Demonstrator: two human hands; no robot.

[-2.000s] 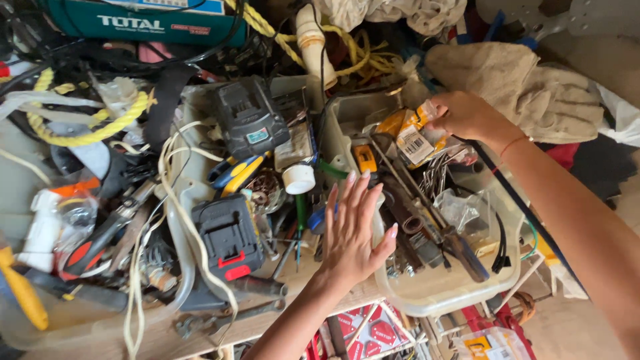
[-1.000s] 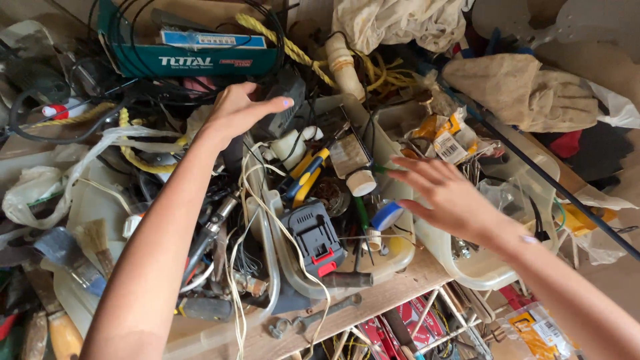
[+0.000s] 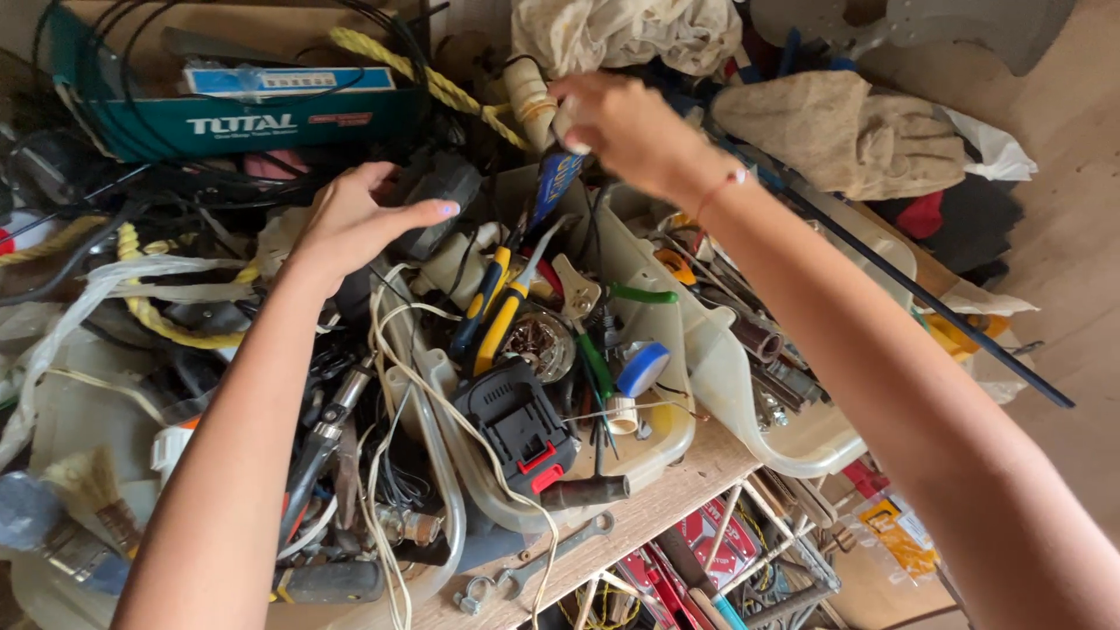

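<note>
My left hand (image 3: 363, 214) reaches over the middle bin, its fingers around a black battery-like block (image 3: 442, 192). Higher up, my right hand (image 3: 630, 131) is closed on a blue tapered packet or tube (image 3: 556, 184) with lettering, blurred at its upper end. Below them in the middle clear plastic bin (image 3: 669, 442) lie yellow-and-blue-handled pliers (image 3: 503, 319), green-handled locking pliers (image 3: 595, 359), a black and red power tool battery (image 3: 516, 416), a round container of small screws (image 3: 542, 346) and a blue-rimmed tape roll or cap (image 3: 643, 369).
Another plastic bin (image 3: 831, 459) of metal parts stands right; a crowded one with a paintbrush (image 3: 96, 490) lies left. A teal TOTAL box (image 3: 245, 122), yellow rope (image 3: 411, 74) and work gloves (image 3: 849, 131) lie behind. Combination wrenches (image 3: 560, 551) rest on the wooden shelf edge.
My right hand has moved from beside the middle bin up to its back and now grips the blue item. My left hand, at the lower middle two seconds ago, is on the black block.
</note>
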